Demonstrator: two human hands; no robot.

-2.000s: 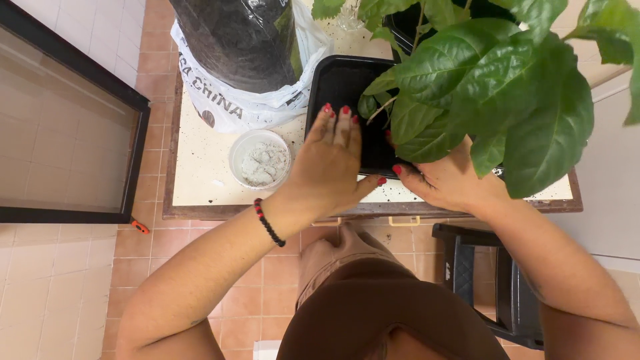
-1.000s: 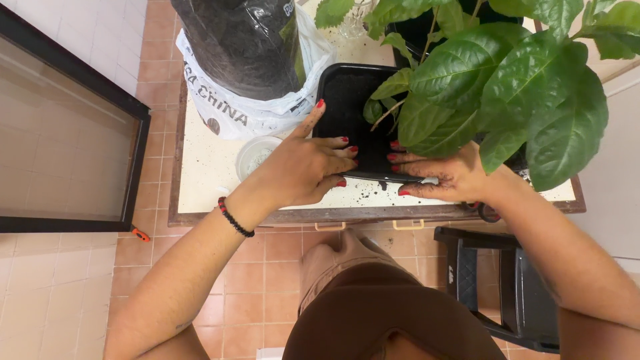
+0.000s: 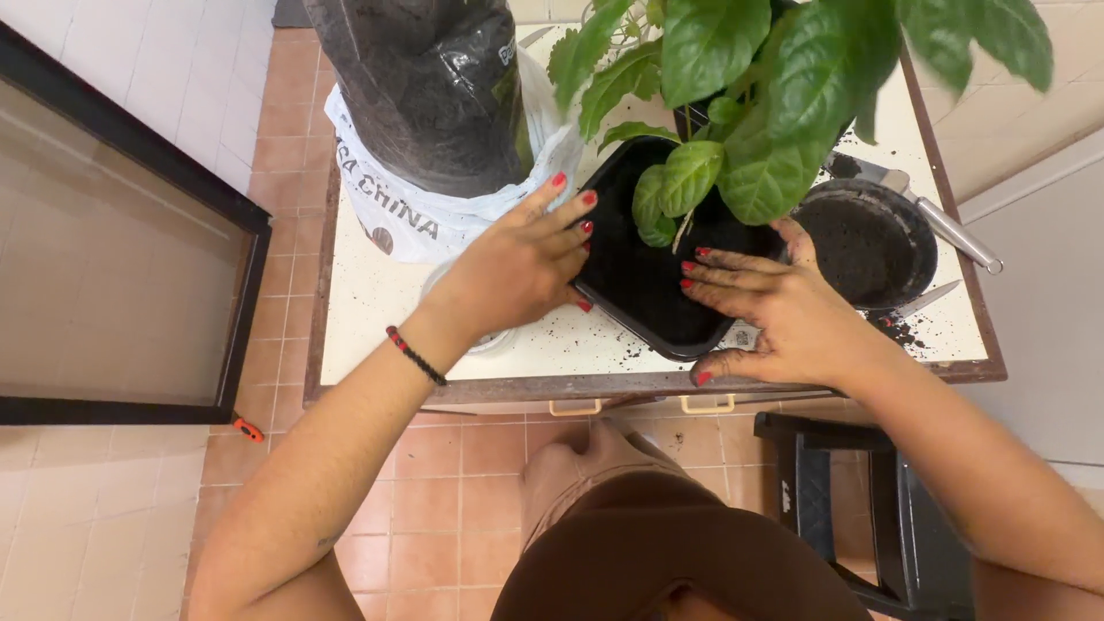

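A black plastic planter (image 3: 642,323) with dark soil inside stands turned at an angle near the table's front edge. From the soil rises a thin stem with green leaves (image 3: 693,172); larger leaves hang over the planter's back. My left hand (image 3: 522,259) lies at the planter's left side, fingers against its rim and thumb below. My right hand (image 3: 768,310), its fingers soiled, reaches over the right side, fingertips above the soil and thumb outside the front wall. Behind my left wrist, a white tub (image 3: 493,343) is mostly hidden.
A soil bag (image 3: 431,103) inside a white plastic bag (image 3: 388,211) stands at the back left. On the right are a round dark pan (image 3: 867,246) with soil, a metal-handled tool (image 3: 957,233) and a pointed blade (image 3: 927,300). A black folding step stool (image 3: 888,509) stands below the table (image 3: 966,345).
The planter has turned to an angled position. My left hand has moved from inside it to its left rim, and my right hand's fingers have spread. The pan at right has come into clear sight.
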